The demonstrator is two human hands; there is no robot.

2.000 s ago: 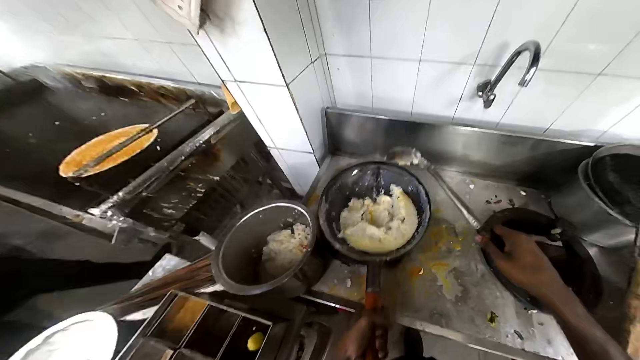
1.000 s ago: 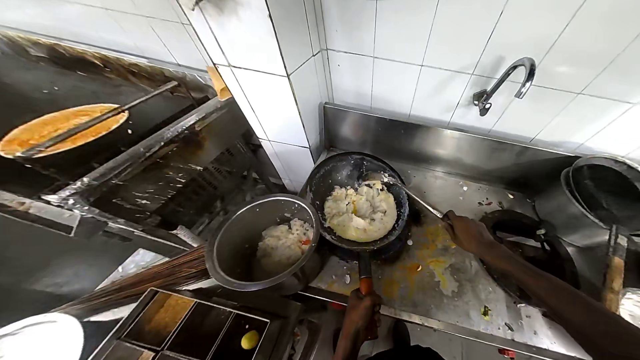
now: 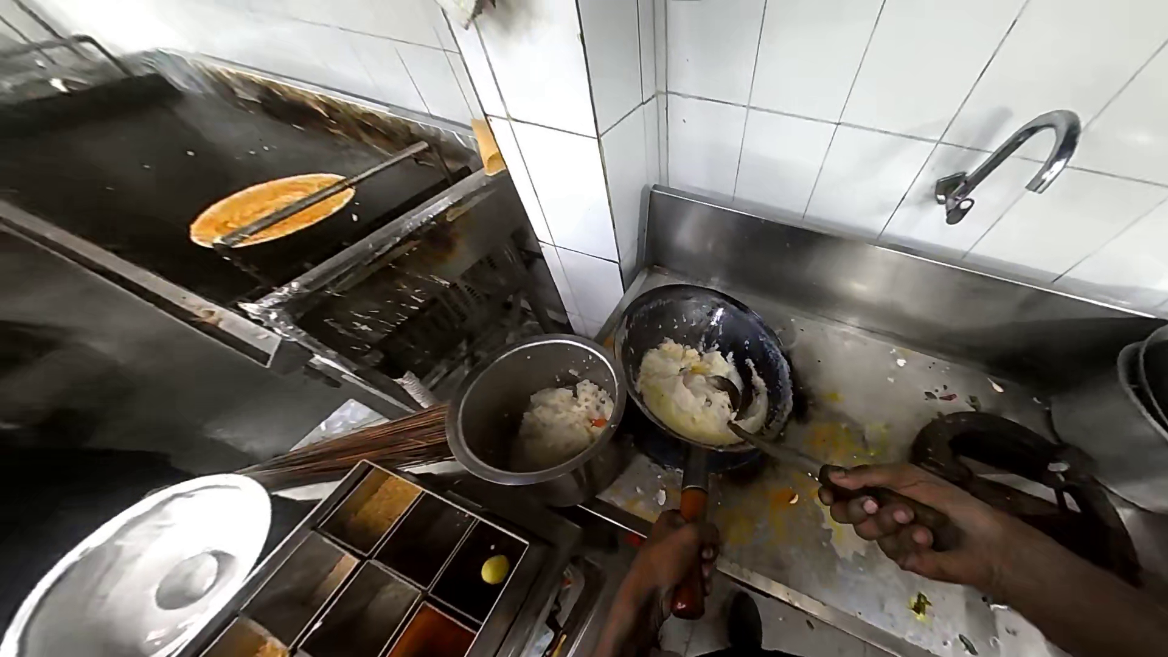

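Observation:
My left hand is closed around the red-brown handle of a dark wok, whose bowl stands at the center of the steel counter. In my right hand is the handle of a metal ladle; its bowl lies partly buried in the food. Soft white rice or a similar mash with yellowish liquid lies in the wok. Left of the wok stands a deep metal pot with more white rice and an orange-red bit.
A burner ring and stacked metal pots are at the right, below a wall tap. At the left are a griddle with an orange-brown flatbread, a stick broom, a spice box and a white lid.
My right hand was at the burner ring, then came left to the wok with the ladle. The ladle's bowl has moved from the wok's far side into the food near its front right.

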